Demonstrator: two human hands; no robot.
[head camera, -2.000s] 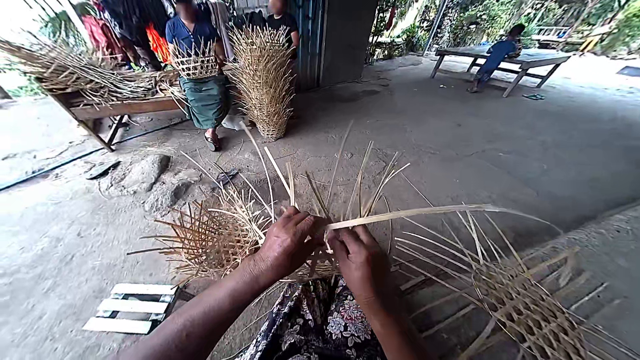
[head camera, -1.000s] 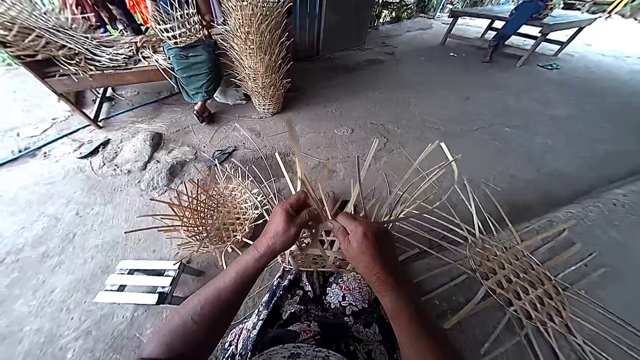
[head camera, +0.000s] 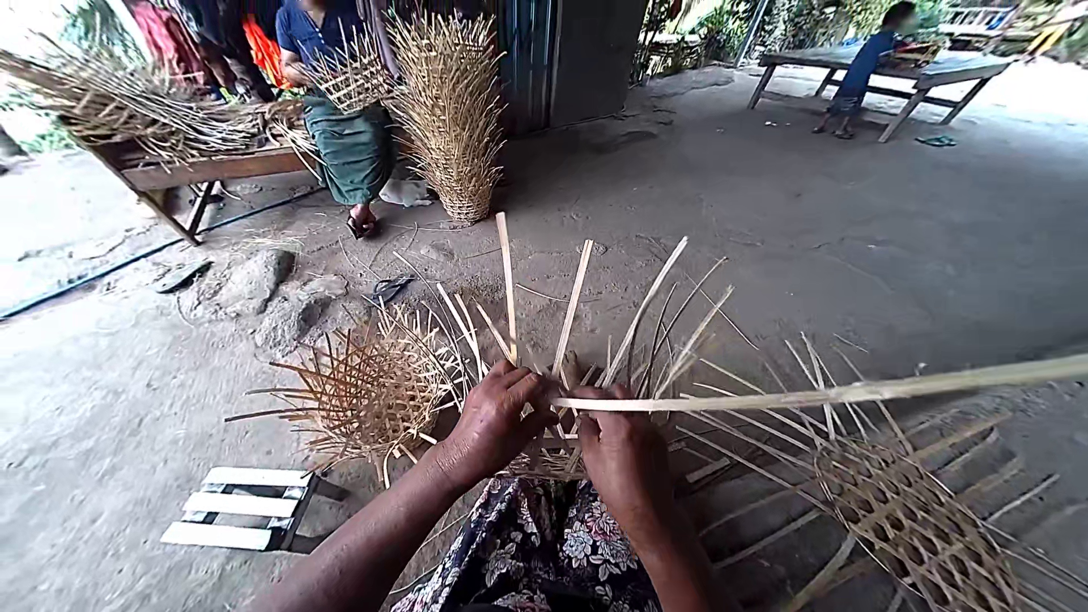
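Observation:
A partly woven basket of pale split strips, likely bamboo, sits at my lap, its uprights fanning away from me. My left hand grips strips at its rim, left of the middle. Close beside it, my right hand has its fingers bent around the rim, holding a long flat strip that runs off past the right edge of the view. My hands hide the crossing of the strips between them. A flat woven base with loose strip ends lies on the ground at the right.
Left of my knees lies another unfinished basket, near a small slatted white stool. Ahead stand a tall stack of baskets and a seated person holding a basket. Strips cover a wooden bench. Another person is by a low table.
The long strip now reaches far right from my right hand; a second ago it was not plainly stretched out there. Both hands remain at the basket's rim.

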